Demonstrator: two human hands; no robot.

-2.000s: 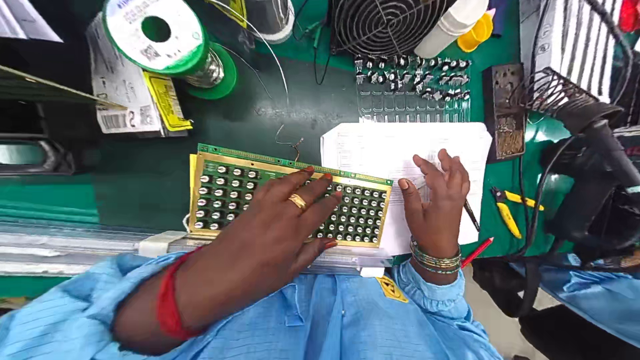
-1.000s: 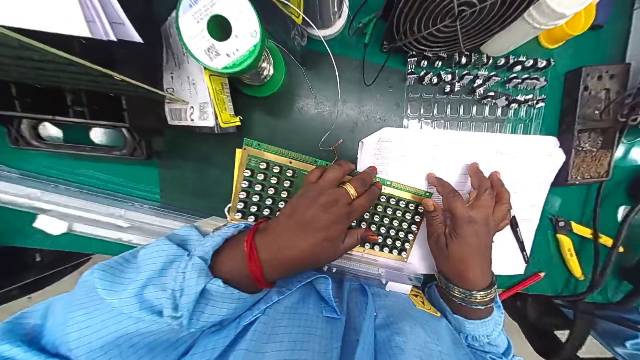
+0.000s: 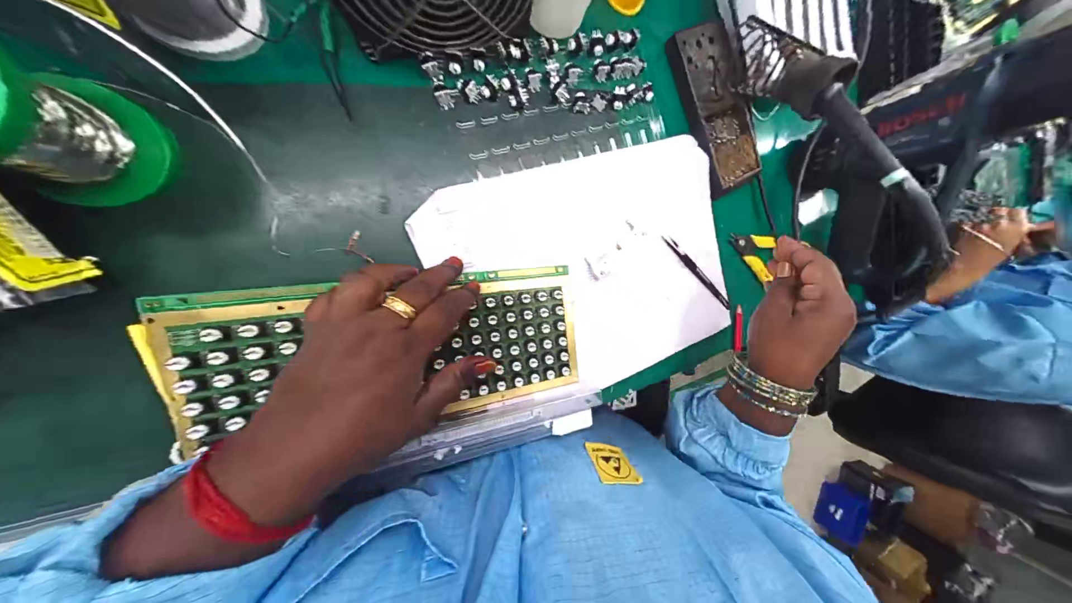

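Observation:
My left hand (image 3: 368,352) lies flat, fingers spread, across the middle of a green circuit board (image 3: 528,335) fitted with rows of small round components. A gold-coloured frame edges the board. My right hand (image 3: 800,310) is raised at the right, fingers curled, over one handle of the yellow-handled cutters (image 3: 754,257); whether the fingers grip it cannot be told. White papers (image 3: 553,218) lie behind and beside the board, with a black pen (image 3: 695,272) on them. A red pencil or pen (image 3: 738,328) is just left of my right hand.
Loose components (image 3: 536,79) stand on a clear plastic tray (image 3: 561,134) at the back. A soldering iron stand (image 3: 775,75), a black holder (image 3: 720,109) and cables are at the right. A solder spool (image 3: 84,142) stands at the left. Another person's hand (image 3: 992,243) shows at the far right.
My right hand has left the papers beside the board and moved right, to the cutters; its fingers have curled. My left hand stays on the board. The view has shifted and come closer.

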